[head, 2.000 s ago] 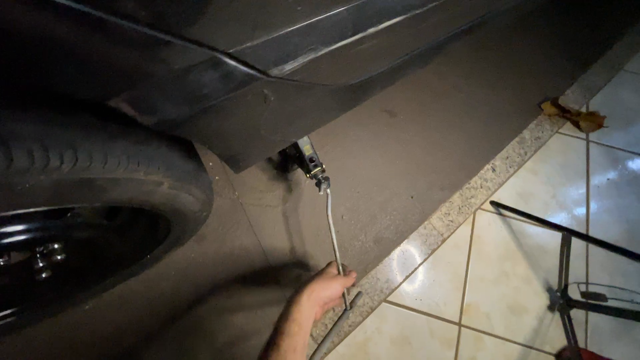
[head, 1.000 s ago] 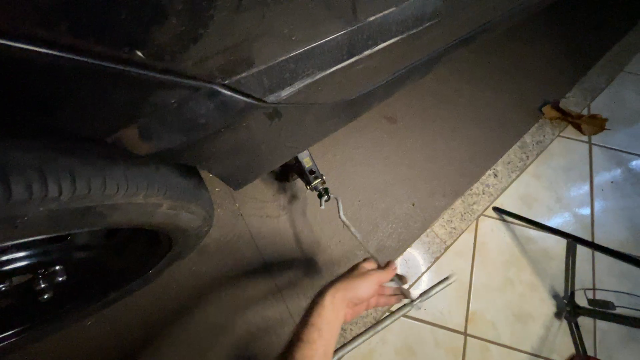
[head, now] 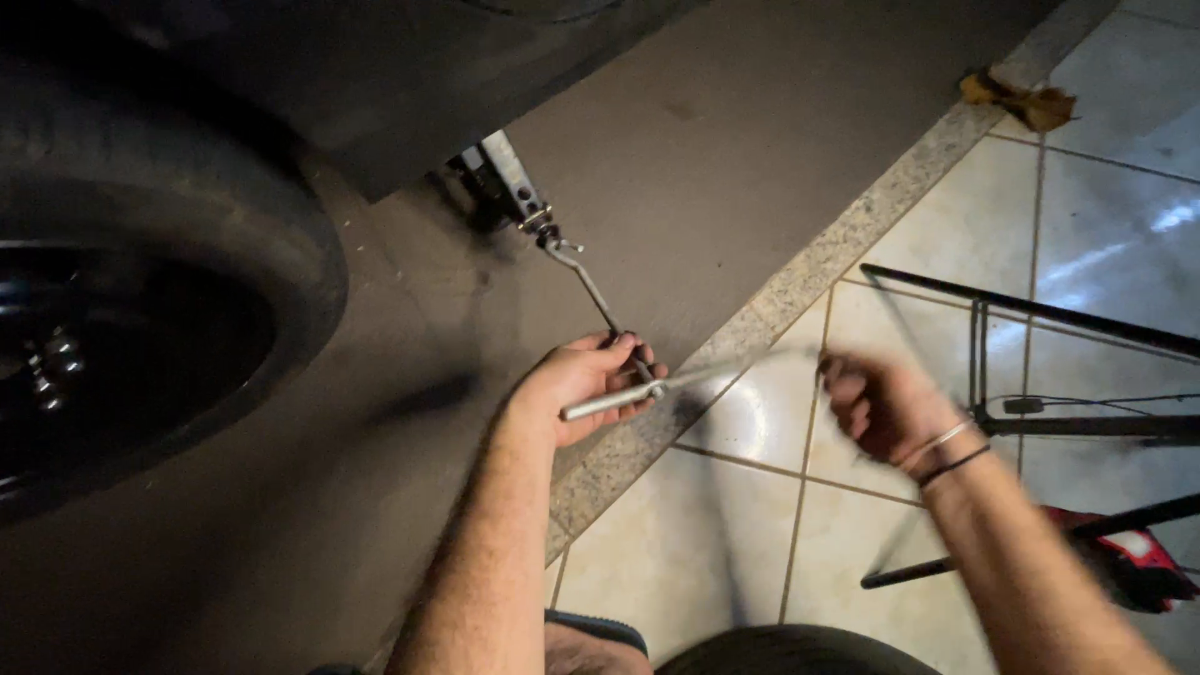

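A car jack [head: 511, 183] shows beneath the edge of the dark car body [head: 394, 84], with a hooked metal crank rod [head: 592, 292] at its end. My left hand [head: 586, 384] holds the rod near its lower end. There it meets a lug wrench [head: 609, 401], whose thick socket end lies across my left palm. The wrench's thin shaft runs right to my right hand [head: 872, 403], which is blurred; its fingers are curled at the shaft's far end. Whether the rod passes through the wrench or only touches it is unclear.
A car wheel with its tire [head: 309, 272] fills the left side. A granite strip [head: 797, 281] divides the dark floor from pale tiles. A black metal stand [head: 1078, 424] and a red and black item [head: 1116, 553] lie right; a dry leaf [head: 1022, 101] lies upper right.
My right hand has come into view at the wrench's shaft. The hooked rod, apart from the jack's end one second ago, now meets it. The view has shifted.
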